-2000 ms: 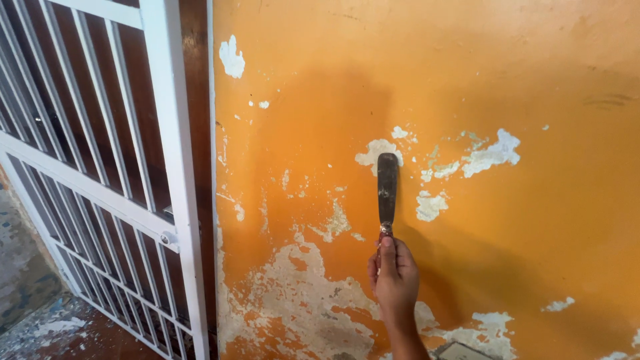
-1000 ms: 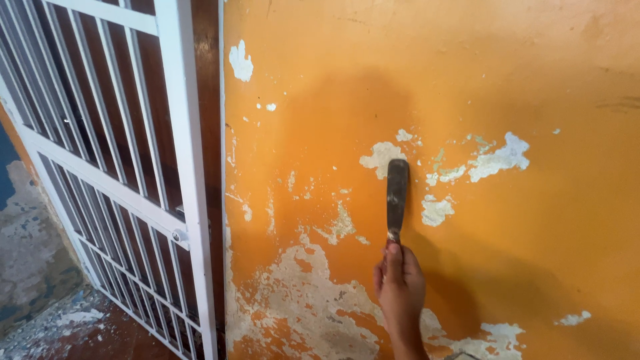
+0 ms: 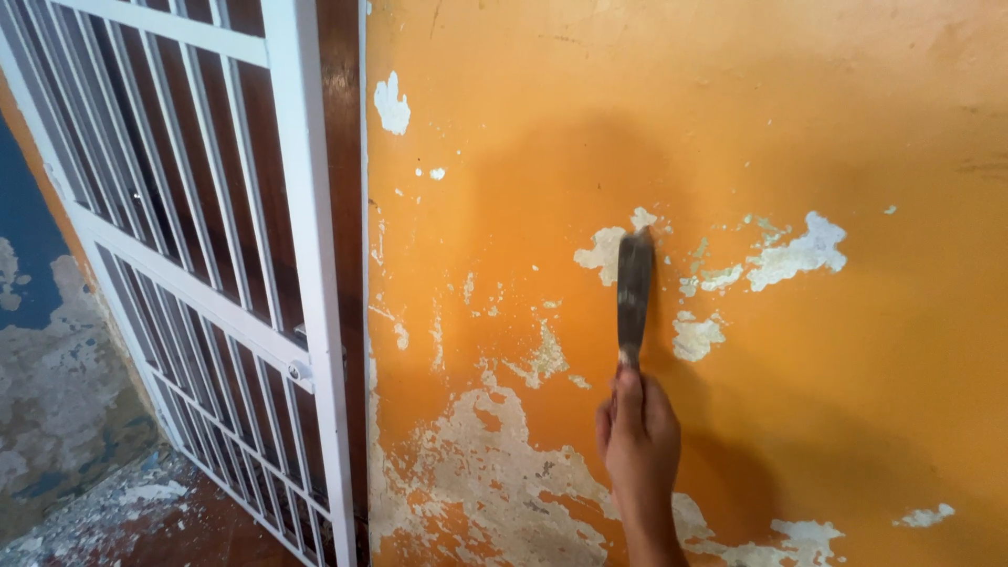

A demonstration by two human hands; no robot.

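My right hand [image 3: 642, 437] is closed around the handle of a paint scraper [image 3: 635, 291], its dark metal blade pointing up. The blade's tip lies at the right edge of a bare patch [image 3: 602, 252] in the orange painted wall [image 3: 535, 189], just below a smaller chip. Other bare patches lie to the right, and a large peeled area [image 3: 488, 449] spreads over the lower wall. My left hand is out of the frame.
A white metal barred gate [image 3: 307, 260] with a round lock stands at the left, before a dark reddish-brown door [image 3: 340, 157]. Paint flakes [image 3: 142, 496] litter the floor at lower left, beside a peeling blue and grey wall [image 3: 55, 378].
The scraper's tip has shifted from the lower part of the bare patch to its upper right edge. My right hand still holds the handle.
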